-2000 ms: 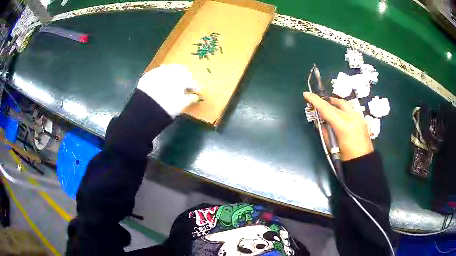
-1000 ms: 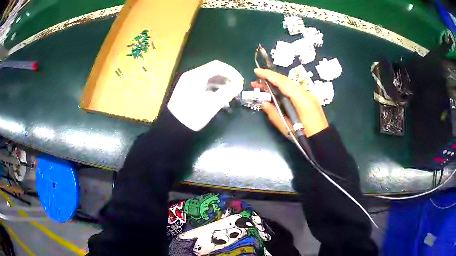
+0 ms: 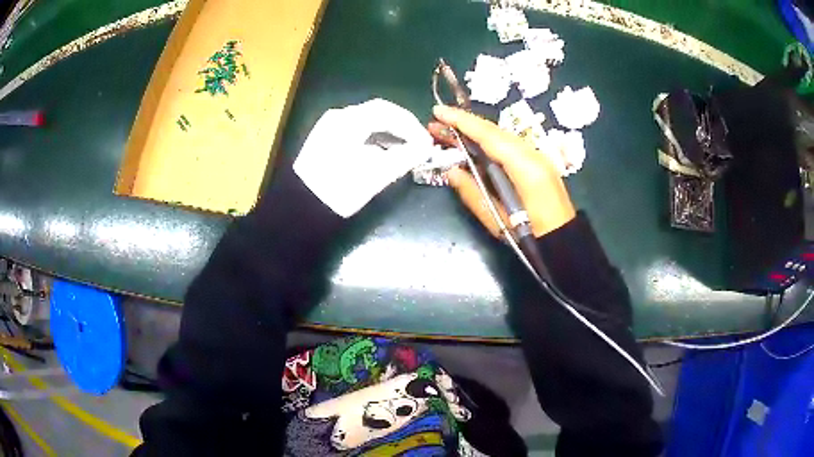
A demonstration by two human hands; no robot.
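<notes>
My left hand, in a white glove with a dark spot, has its fingertips at a white plastic assembly over the bench. A green component between the fingers cannot be made out. My bare right hand holds the soldering iron like a pen, tip pointing up and away, with a pale tube along it. Its fingertips also touch the white assembly's right side. The cardboard tray at left holds a pile of green components and a few loose ones.
Several white assemblies lie beyond and right of my right hand. A metal iron stand and a black box stand at right. A red-ended stick lies far left. A pale cable runs along the bench's front right. A blue disc is below the bench.
My left hand has left the tray and come to the white assembly by my right hand. Over the last second the hands have drawn closer together. The view has shifted right.
</notes>
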